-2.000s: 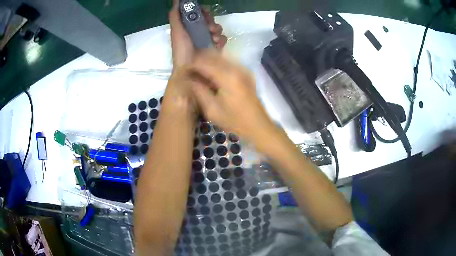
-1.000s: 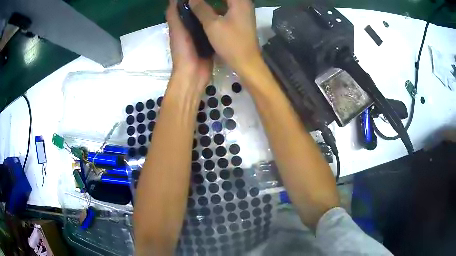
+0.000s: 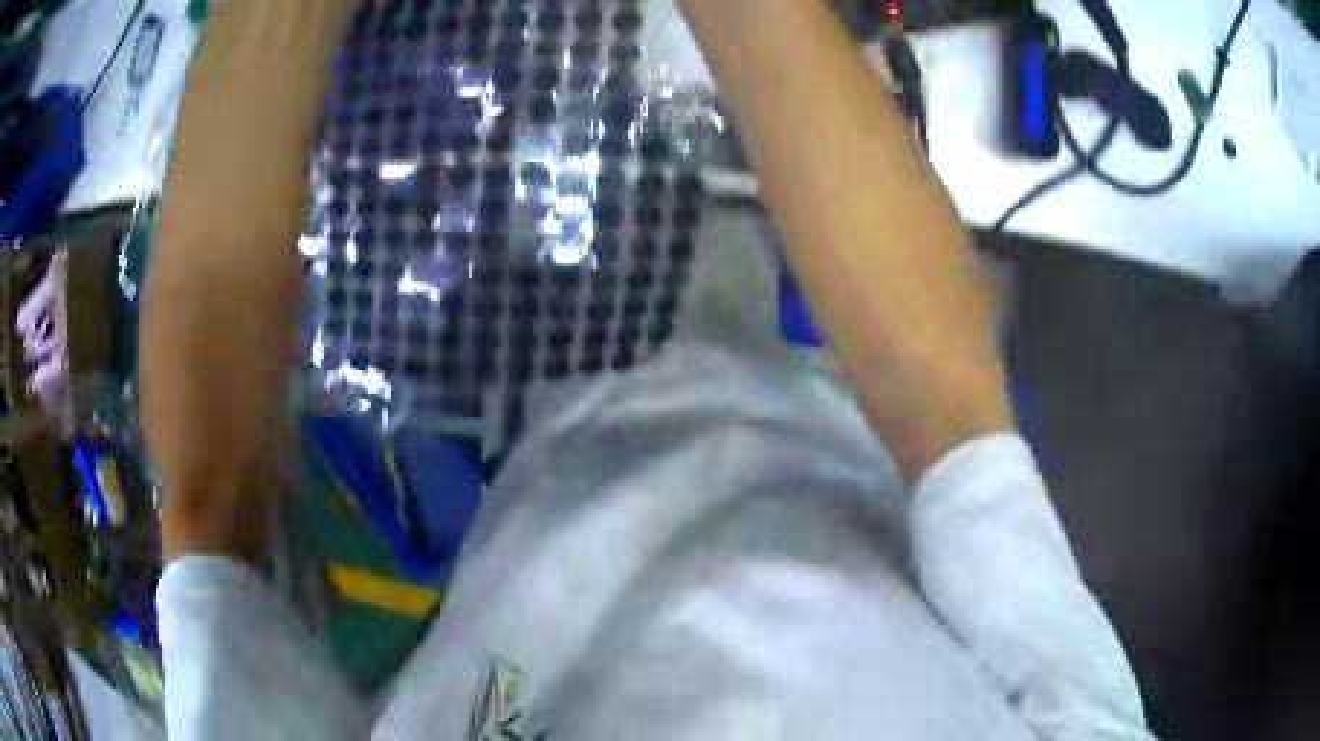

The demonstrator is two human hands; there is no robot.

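Observation:
A clear sheet with rows of round black pads (image 3: pixel 492 217) lies between my forearms, hanging over the bench's front edge towards my lap. It is blurred and shiny. Both forearms reach up past the top edge of the picture. My left and right hands are cut off by that edge, so what they hold or touch is hidden. The black handheld device is not in view.
The white bench top (image 3: pixel 1158 232) shows at the right with a blue and black cylindrical item (image 3: pixel 1031 90) and a black cable. A blue object (image 3: pixel 41 159) is at the left edge. Brown boxes (image 3: pixel 87 319) stand lower left. A blue stool (image 3: pixel 413 485) is below the sheet.
The view has tipped down towards my lap. My hands and the handheld device have left the picture at the top. My forearms are farther apart and the pad sheet appears higher up.

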